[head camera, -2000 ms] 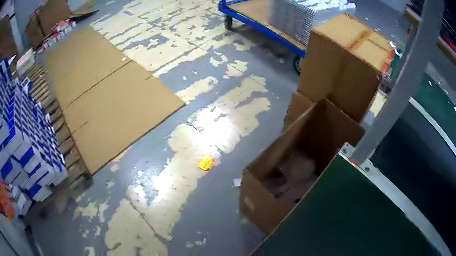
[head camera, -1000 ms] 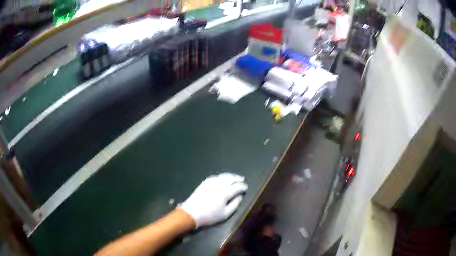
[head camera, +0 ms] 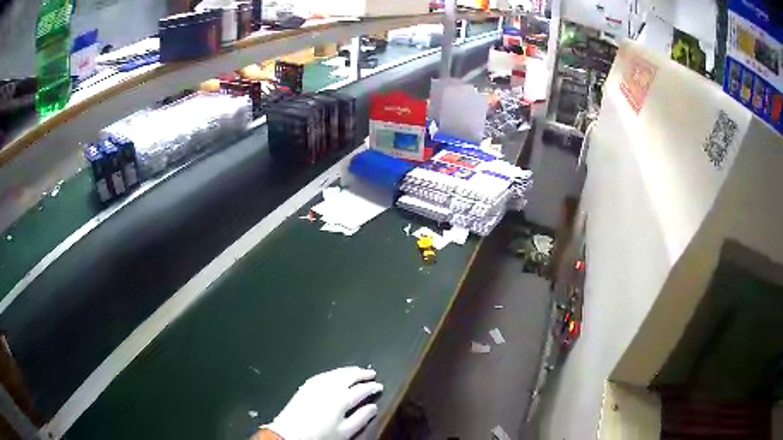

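Note:
My left hand, in a white glove, is low in the frame over the near part of the green workbench. It holds nothing, and its fingers are slightly apart. The frame's bottom edge cuts off its wrist. My right hand is out of the picture. A row of black product boxes stands upright on the black conveyor belt, beyond the pale metal rail.
A stack of printed cartons, a blue roll, a red and white display box, loose white sheets and a yellow item lie farther along the bench. The off-white shrink tunnel stands right, across a scrap-littered aisle.
The view has swung from the floor and open carton to the bench and belt. Since the middle frame, my gloved left hand sits lower in the picture, with less forearm showing.

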